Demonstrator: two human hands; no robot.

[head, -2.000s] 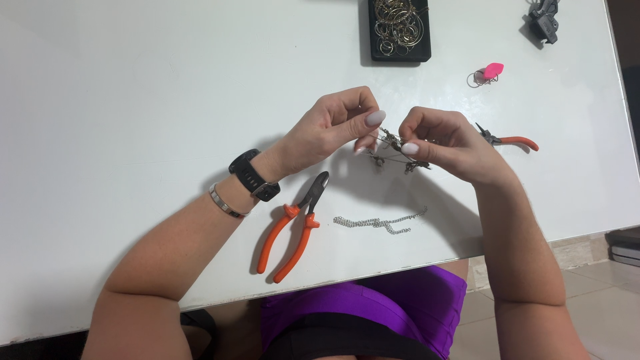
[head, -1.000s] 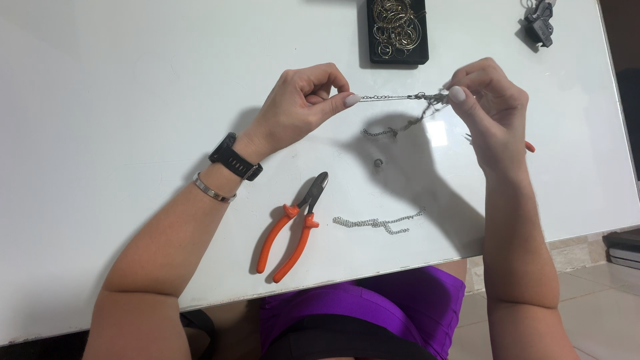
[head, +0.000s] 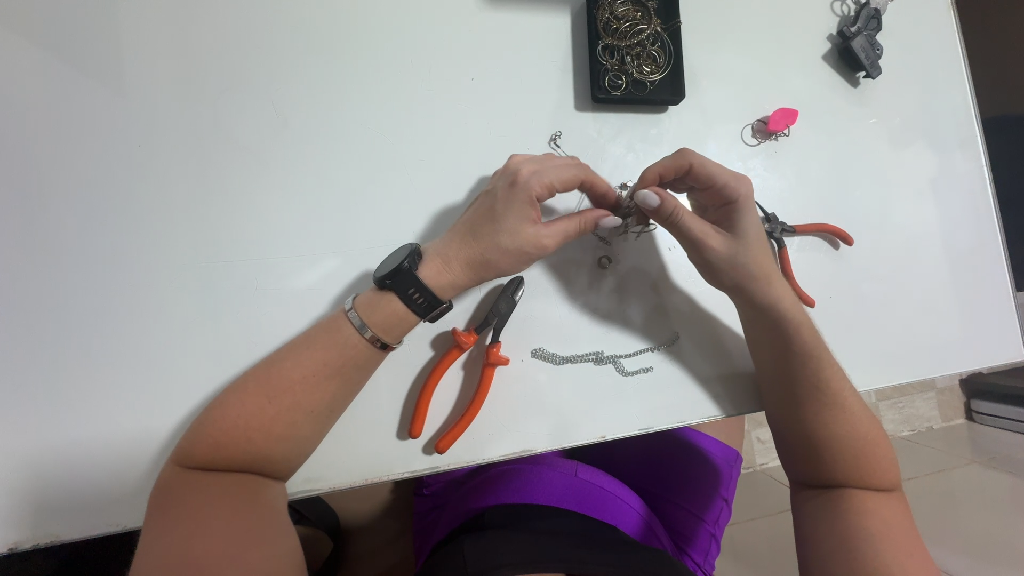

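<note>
My left hand (head: 532,212), with a black watch and a metal bracelet on its wrist, pinches a tangle of dark metal chain (head: 626,210). My right hand (head: 704,216) meets it there, thumb and finger closed on the same tangle. A thin chain end (head: 557,145) shows beyond my left hand. Beneath the hands a small metal ring (head: 606,262) lies on the table. Nearer the front edge lies a silver chain (head: 600,358). Orange-handled diagonal cutting pliers (head: 472,364) rest left of it. Smaller orange-handled pliers (head: 788,240) lie partly behind my right wrist.
A black tray (head: 638,102) of gold-coloured rings and hoops stands at the back of the white table (head: 240,160). To its right are a pink item (head: 782,121) with metal rings and a grey plastic object (head: 862,52). The table's front edge runs below the cutting pliers.
My hands were apart with a chain stretched between them a second ago; now they are together at the tangle. The pink item and small pliers, largely covered then, show again.
</note>
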